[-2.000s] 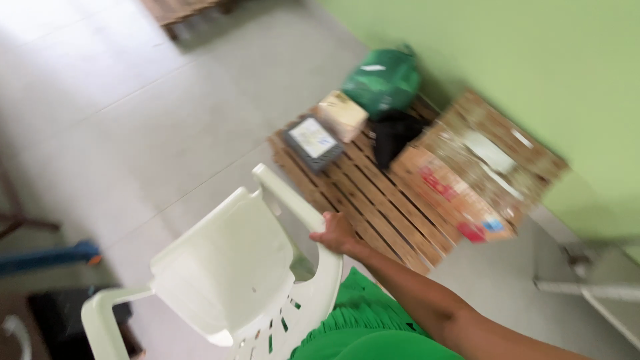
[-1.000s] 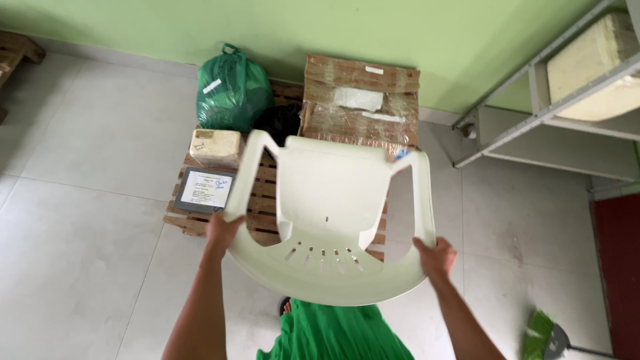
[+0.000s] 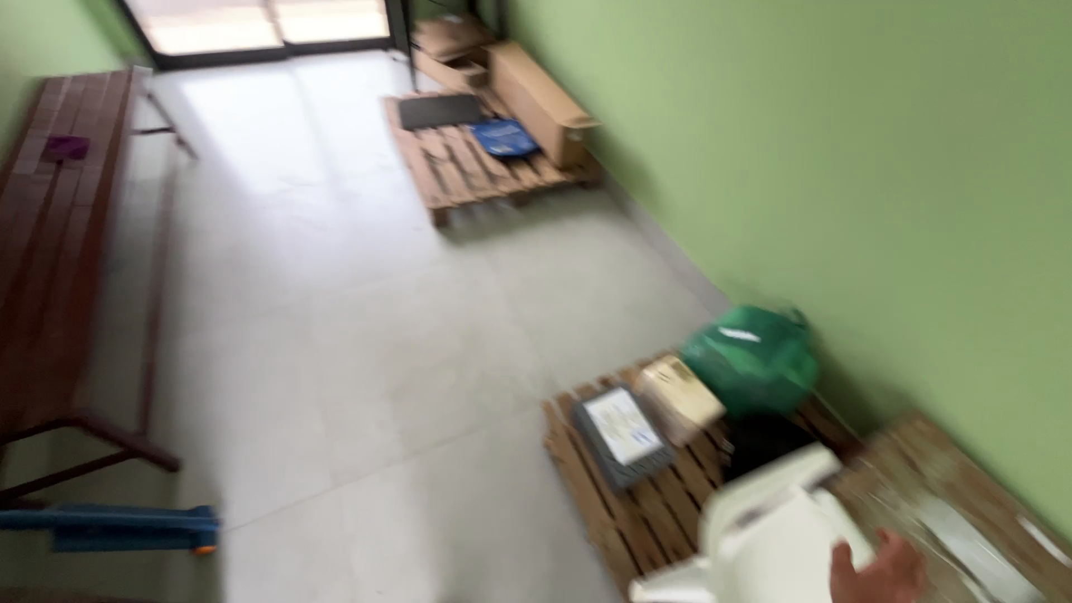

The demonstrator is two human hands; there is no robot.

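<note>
A white plastic armchair [image 3: 779, 536] shows only in part at the bottom right, over the edge of a wooden pallet. Its lower part is cut off by the frame. My right hand [image 3: 879, 571] is at the chair's right side, blurred, thumb and fingers apart; whether it touches the chair cannot be told. My left hand is out of view. On the pallet [image 3: 615, 528] beside the chair are a dark grey case with a white label [image 3: 624, 431], a pale wrapped block [image 3: 680, 398], a green plastic bag [image 3: 754, 360], a black bag [image 3: 766, 444] and a plastic-wrapped carton [image 3: 946, 502].
A second pallet [image 3: 452, 180] by the green wall bears cardboard boxes [image 3: 536, 100], a dark flat panel [image 3: 440, 110] and a blue packet [image 3: 504, 138]. A dark red slatted bench [image 3: 59, 251] runs along the left. Below it lies a blue object [image 3: 134, 528]. Glass doors [image 3: 276, 25] stand behind.
The view has swung left. One second ago both my hands held the chair's rim in front of the pallet; now only my right hand shows, its thumb and fingers apart.
</note>
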